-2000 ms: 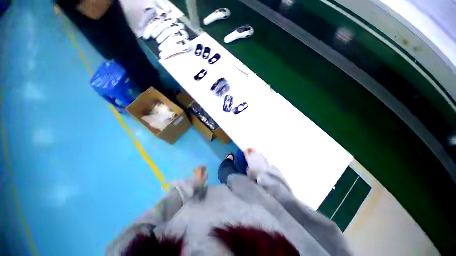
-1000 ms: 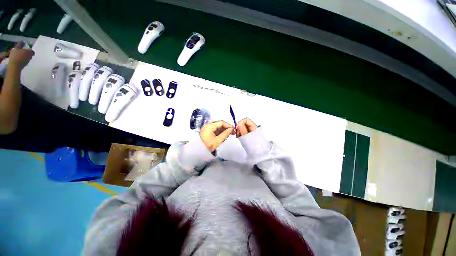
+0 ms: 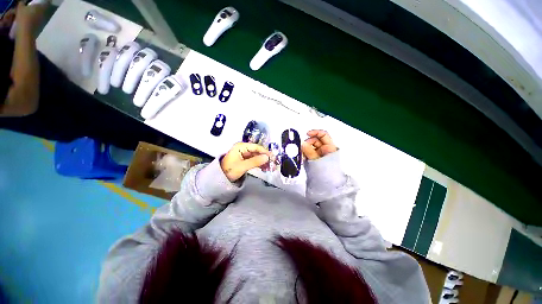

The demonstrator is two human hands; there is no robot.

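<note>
A dark oval cover panel (image 3: 290, 153) with a pale round opening is held upright above the white work sheet (image 3: 356, 172). My right hand (image 3: 320, 145) grips its right edge. My left hand (image 3: 245, 159) pinches a clear, shiny film (image 3: 273, 157) just left of the panel. A shiny wrapped clump of panels (image 3: 255, 133) lies behind my left hand. One loose panel (image 3: 218, 124) lies left of it, and three more (image 3: 210, 86) lie in a row further back.
Several white handheld units (image 3: 161, 96) lie at the left. Two more stand on the green conveyor (image 3: 356, 89). A scrap carton (image 3: 156, 170) and a blue stool (image 3: 85, 158) are below left. A packing carton (image 3: 469, 287) is lower right. Another person's arm (image 3: 24, 65) is at the far left.
The panel, seen edge-on before, now shows its broad face. My hands have moved apart, with clear film now at my left fingertips. The camera view has shifted and turned.
</note>
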